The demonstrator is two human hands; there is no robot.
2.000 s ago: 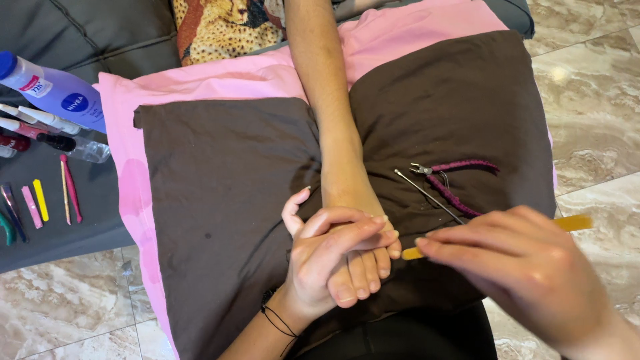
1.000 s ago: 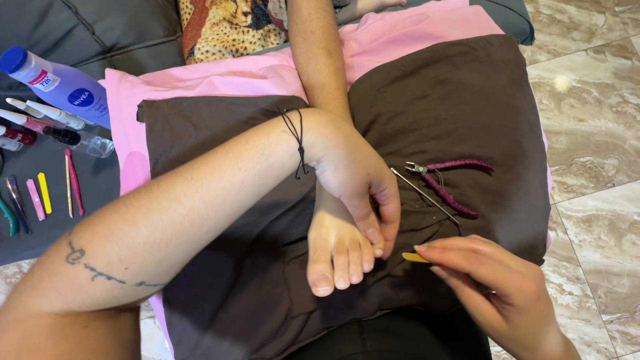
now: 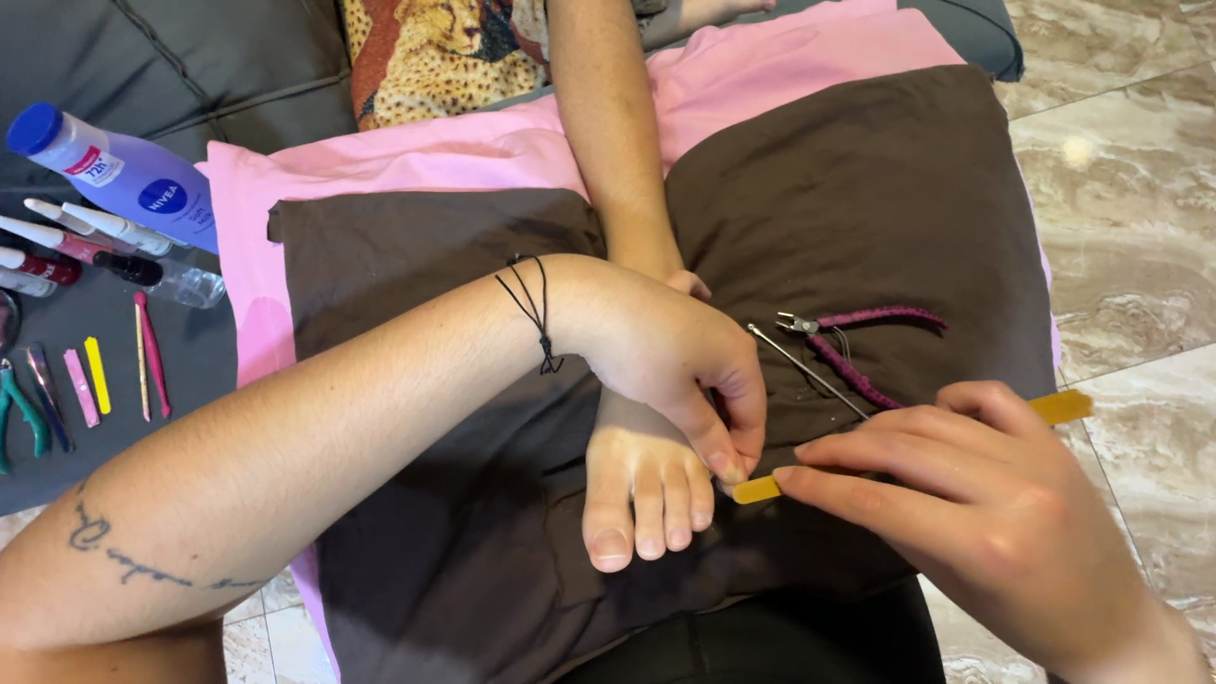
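Observation:
Another person's bare foot [image 3: 646,475] rests on a dark brown cloth [image 3: 427,475], toes toward me. My left hand [image 3: 703,380] reaches across from the left and pinches the little toe between thumb and fingers. A yellow nail file [image 3: 757,490] is in my right hand [image 3: 959,503], its near tip close beside that toe and its other end sticking out behind my fingers. To the right of the foot lie cuticle nippers [image 3: 845,366] with purple wrapped handles and a thin metal cuticle tool [image 3: 807,369].
Left on the dark seat are a lotion bottle [image 3: 142,180], several nail polish bottles [image 3: 85,249], teal-handled nippers [image 3: 21,408], a pink file piece [image 3: 82,388], a yellow file piece [image 3: 97,375] and thin sticks [image 3: 152,356]. Pink cloth [image 3: 418,157] lies under the brown one.
My left hand, earlier over the toes from below, has come round from the left and pinches the little toe. My right hand keeps the yellow file, now held closer to that toe than one second ago.

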